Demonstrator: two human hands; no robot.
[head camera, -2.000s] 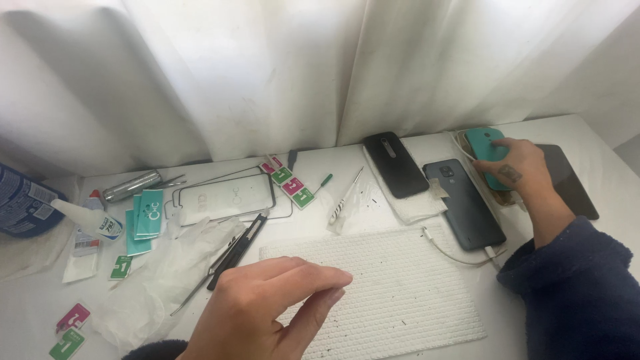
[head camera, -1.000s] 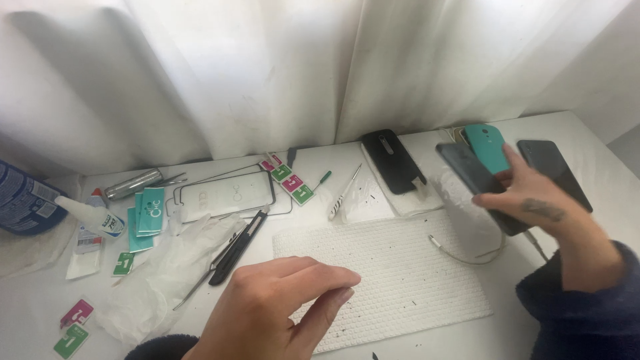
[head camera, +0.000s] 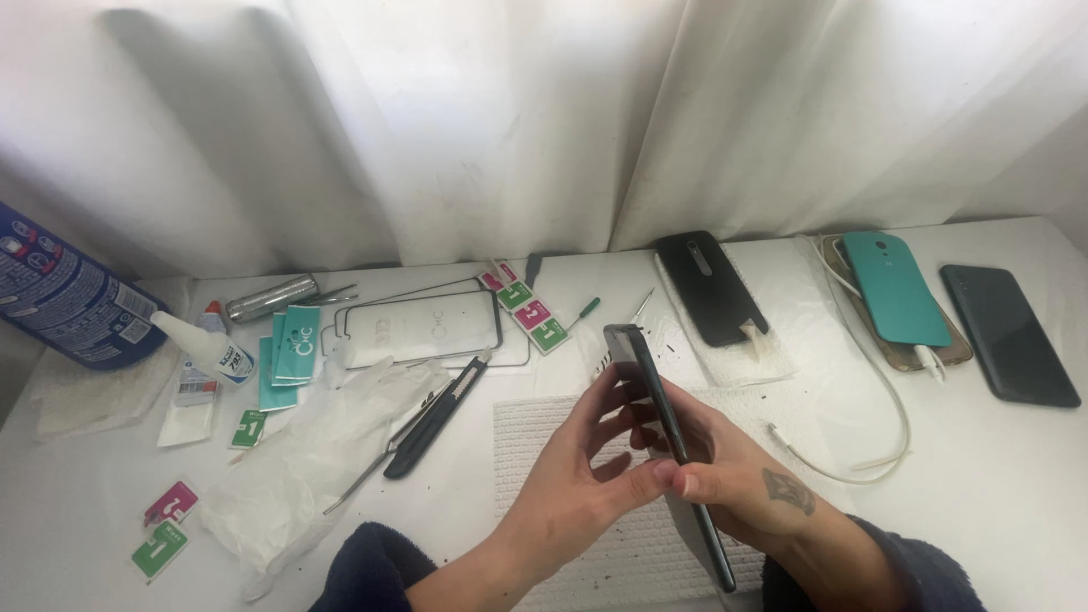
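Observation:
A dark smartphone (head camera: 671, 425) is held on edge above a white textured paper towel (head camera: 535, 433). My left hand (head camera: 586, 484) grips its left side, with the thumb near the phone's edge. From the right, my right hand (head camera: 731, 467) holds the same phone, its thumb beside the other. Part of the phone's faces is hidden by the fingers. A white charging cable (head camera: 892, 425) lies loose right of the towel. Behind the hands, a black phone (head camera: 710, 285) rests on white wrapping. A teal phone (head camera: 901, 289) lies on a brownish case with a white plug at its lower end.
At far right lies another dark phone (head camera: 1011, 336). Left of the towel are a black utility knife (head camera: 438, 416), tweezers (head camera: 374, 467), crumpled clear plastic (head camera: 297, 467), screen protectors (head camera: 425, 327), wipe packets (head camera: 293, 348), a glue bottle (head camera: 208, 348) and a blue container (head camera: 76, 289). A curtain hangs behind.
My right hand first reached to the teal phone, then lifted a dark phone from the right side and brought it over the towel. My left hand, earlier without it, now holds it too.

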